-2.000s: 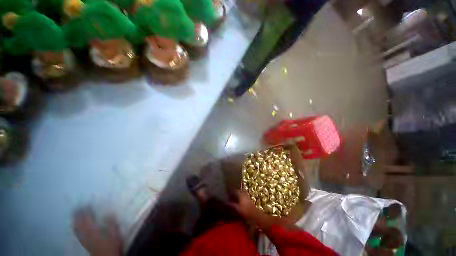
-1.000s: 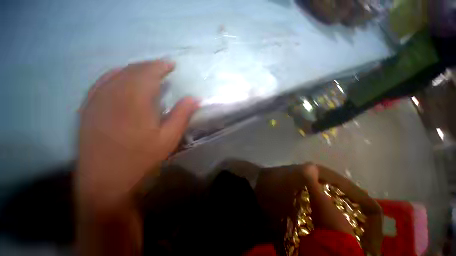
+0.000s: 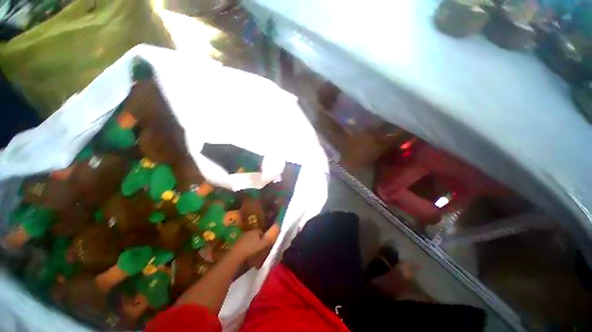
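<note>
A large white woven sack (image 3: pixel 306 130) stands open at the left, full of plush potted tree toys (image 3: pixel 139 259) with brown pots, green leaves, orange trunks and small yellow tips. The toys lie jumbled at different angles. My left hand (image 3: pixel 250 245) is inside the sack near its right rim, among the toys. An orange part shows at its fingertips, but blur hides whether the fingers hold it. My right hand is out of the picture.
The pale sheeted table (image 3: pixel 415 84) runs across the upper right, with blurred dark toys (image 3: pixel 513 29) standing on it. Below it are a red plastic stool (image 3: pixel 415 185) and a metal frame bar (image 3: pixel 415 230). Yellow-green material (image 3: pixel 78 48) lies at upper left.
The view has swung left from the table and gold carton to the sack. My left hand has gone from over the table into the sack. My right arm has left the picture.
</note>
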